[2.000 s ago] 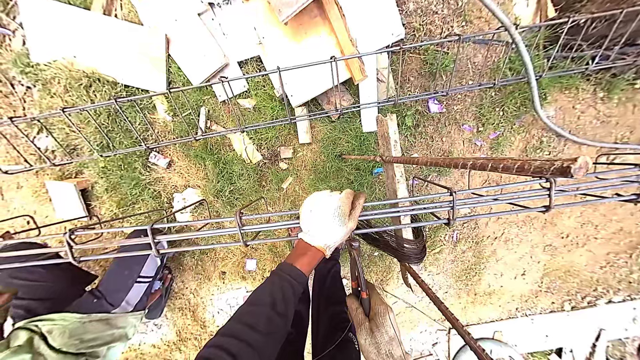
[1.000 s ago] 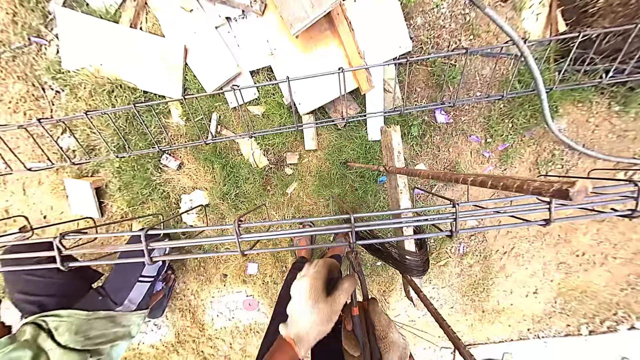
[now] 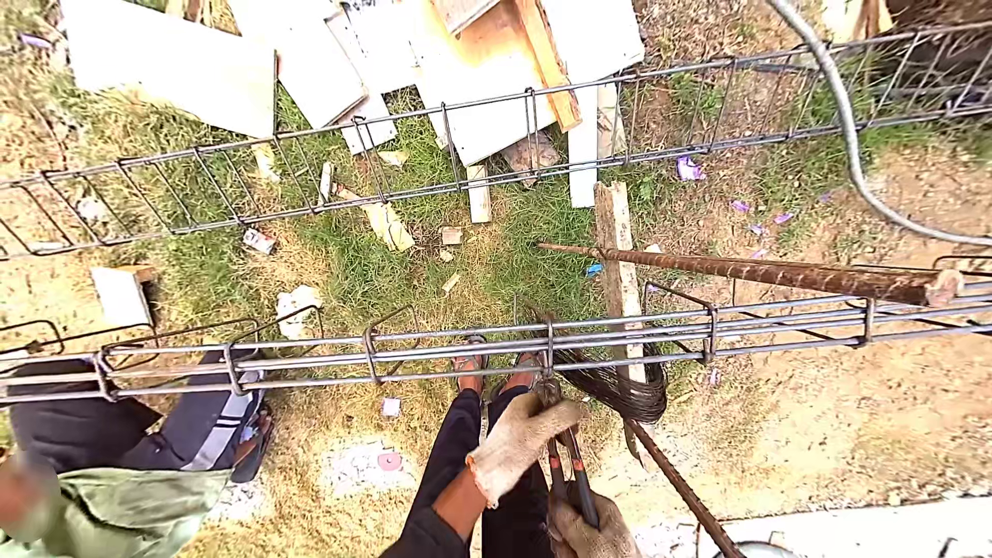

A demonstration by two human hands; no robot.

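Note:
My right hand (image 3: 593,523), in a knit work glove, grips the handles of pincers (image 3: 570,465), whose jaws meet the lower bars of a rebar cage (image 3: 465,339) at a stirrup. My left hand (image 3: 523,438), gloved too, is beside the pincer head; its thumb and fingers reach toward it, and whether they pinch a wire cannot be told. The cage of long steel bars with bent stirrups runs across the view above both hands. A bundle of dark tie wire (image 3: 635,391) hangs just right of the pincers.
A second rebar cage (image 3: 496,174) crosses farther off. Two rusty rebar-like rods, one upper (image 3: 744,275) and one lower (image 3: 682,484), stand out at the right. White boards (image 3: 186,70) and a wooden plank (image 3: 614,225) lie on the grass. A co-worker (image 3: 132,488) is low at the left.
My left hand was on the cage bars, then came down toward me, and is now up beside the pincer head. The pincers have risen to the bars since one second ago.

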